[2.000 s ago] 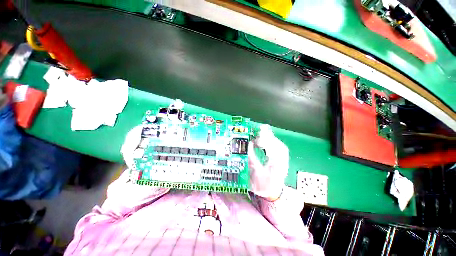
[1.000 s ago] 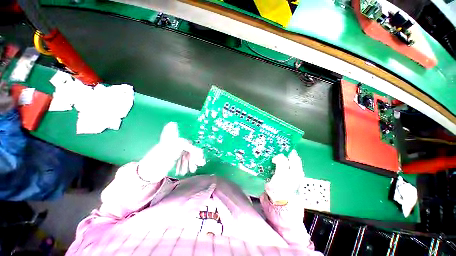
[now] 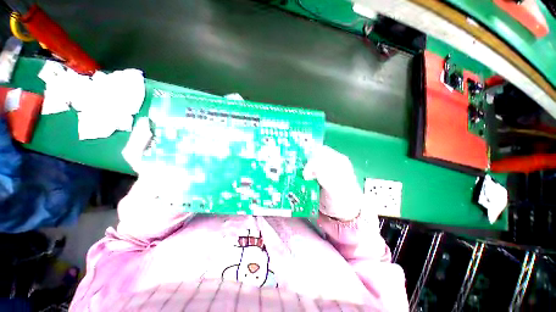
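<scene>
A large green circuit board (image 3: 238,158) is held up in front of my chest, above the green mat. Its flatter side with small white marks and solder points faces me, and part of it is washed out by glare. My left hand (image 3: 143,158), in a white glove, grips the board's left edge. My right hand (image 3: 332,177), also gloved, grips its right edge. The fingers behind the board are hidden.
White cloths (image 3: 113,100) lie at the left. A red-orange pad (image 3: 448,131) with small boards is at the right. A white dotted card (image 3: 383,196) lies near the bench edge. A dark conveyor belt (image 3: 256,55) runs behind. Wire racks (image 3: 475,268) stand lower right.
The board has turned from its component side to its flatter side and now sits level, closer to my chest. My left hand, loose a second ago, now holds its left edge. The view has shifted.
</scene>
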